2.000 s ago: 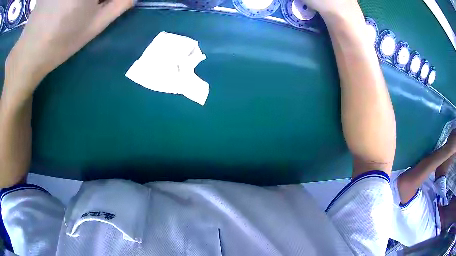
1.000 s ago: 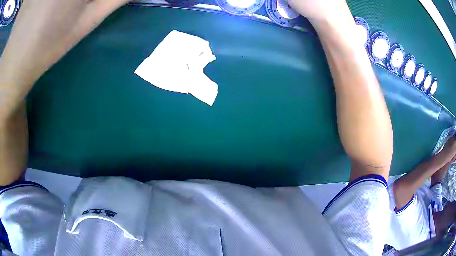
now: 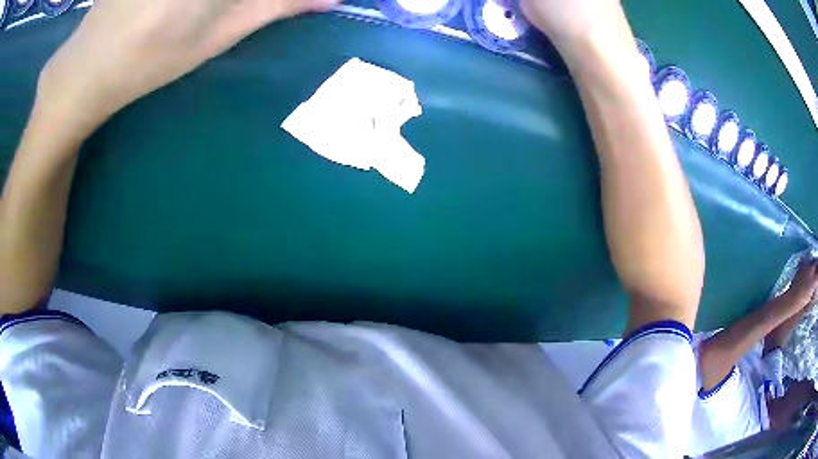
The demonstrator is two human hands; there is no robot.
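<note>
Round black discs with glaring pale centres stand in a row along the belt edge; one disc (image 3: pixel 498 20) is at the top, right beside my right hand (image 3: pixel 574 18). The fingers of my right hand are cut off by the top edge, so its hold is hidden. My left hand (image 3: pixel 224 18) reaches in from the left at the top, its fingertips near the belt edge and partly cut off. Whether it holds anything cannot be seen. Another disc (image 3: pixel 420 7) lies between my hands, partly out of the picture.
A torn white paper scrap (image 3: pixel 363 116) lies on the green bench top (image 3: pixel 341 242). More discs (image 3: pixel 704 116) run down the right side. More discs show at the top left. A neighbouring person's arm (image 3: pixel 753 336) is at the lower right, beside a clear bag-like item.
My left hand has moved right along the belt edge. The paper scrap appears further right, and the discs have shifted in view. My right hand has moved slightly left.
</note>
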